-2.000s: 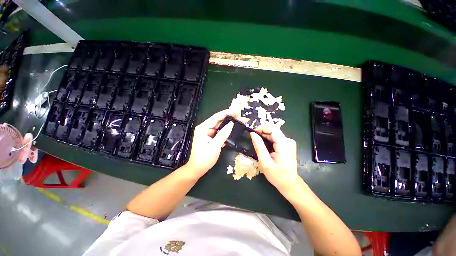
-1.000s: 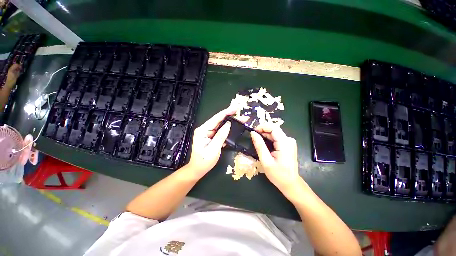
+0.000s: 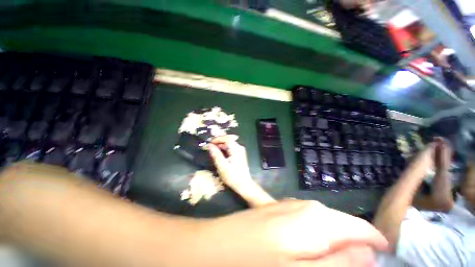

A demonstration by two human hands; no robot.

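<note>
The view is blurred. My right hand [image 3: 233, 162] is at the bench between two piles, with its fingertips closed on the right end of a dark housing [image 3: 194, 149]. My left hand [image 3: 317, 234] is large and close to the camera at the bottom. Its arm crosses in front of my right forearm, and its fingers point right. I cannot tell whether it holds anything. A pile of cream and black bits [image 3: 208, 122] lies beyond the housing. A cream pile [image 3: 202, 186] lies nearer me.
A black pocketed tray [image 3: 78, 112] is at left, partly behind my left arm. A flat black phone-like rectangle [image 3: 270, 143] lies right of the piles. Another black pocketed tray [image 3: 344, 138] lies further right. Another person's arms [image 3: 416, 177] are at the right edge.
The view has swung right, showing more of the right tray and another person. My left hand has left the housing and moved across to the right, close to the camera.
</note>
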